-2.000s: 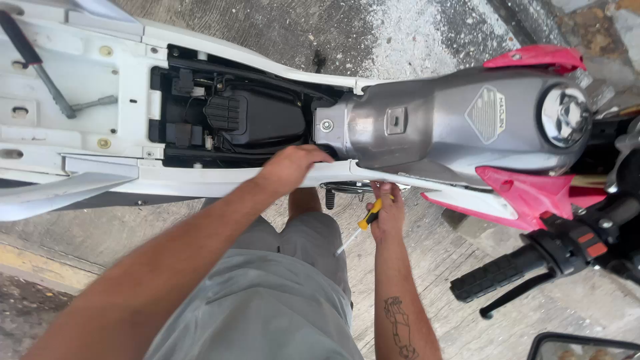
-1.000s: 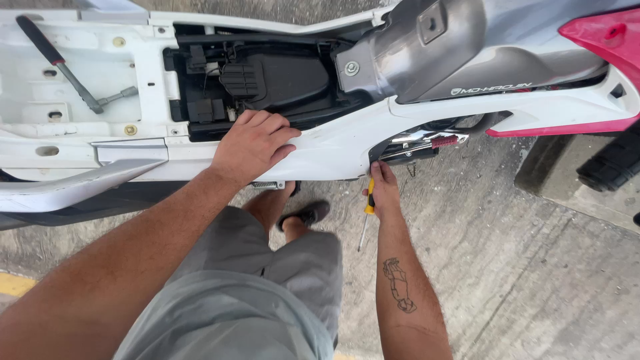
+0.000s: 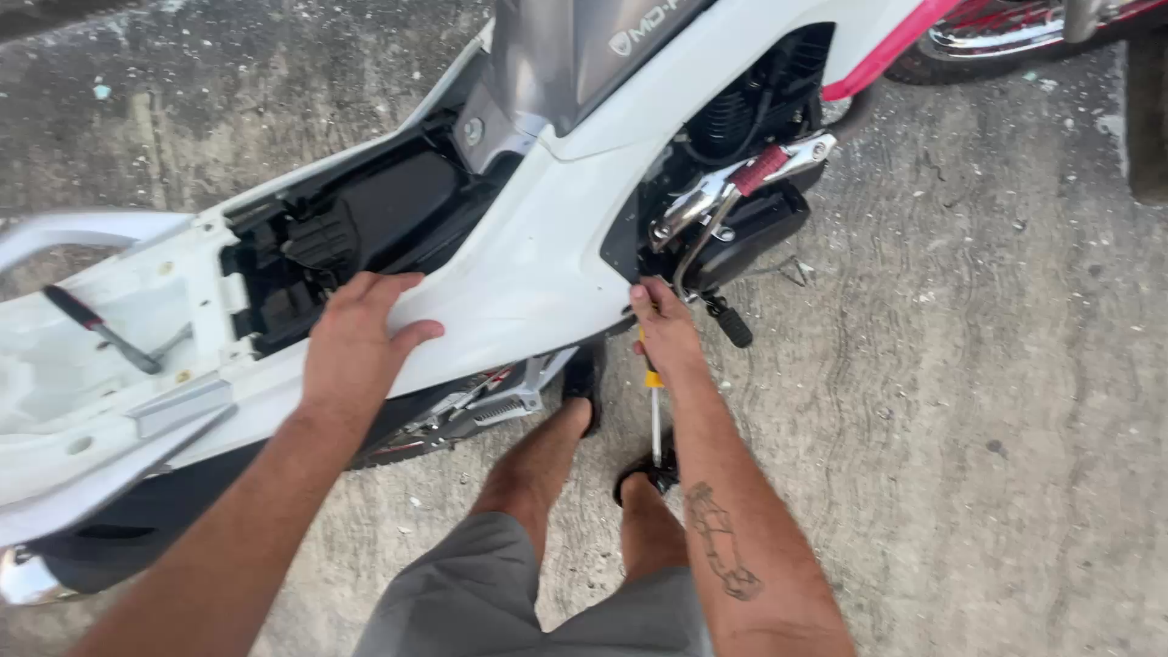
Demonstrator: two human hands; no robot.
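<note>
My left hand (image 3: 360, 342) rests on the upper edge of the motorcycle's white plastic side panel (image 3: 520, 255), beside the black compartment (image 3: 383, 214) uncovered in the frame. Its fingers are apart and wrap no object. My right hand (image 3: 664, 328) is at the panel's lower front corner, fingertips touching the edge. In that same hand is a screwdriver (image 3: 654, 379) with a yellow and black handle, its shaft pointing down toward my feet. The handle is partly hidden by the fingers.
A ratchet wrench (image 3: 119, 339) lies on the white tail section (image 3: 55, 392). The grey tank cover (image 3: 584, 55) is at the top. Right of my right hand are a footpeg (image 3: 730, 324), the engine's black cover (image 3: 753, 237) and a chrome part with a red sleeve (image 3: 759, 171). Concrete ground (image 3: 931, 438) surrounds the motorcycle.
The view has turned and shifted strongly, showing more of the engine side. My right hand, with the screwdriver, has gone from near the tank to the panel's lower corner. My left hand stays on the panel.
</note>
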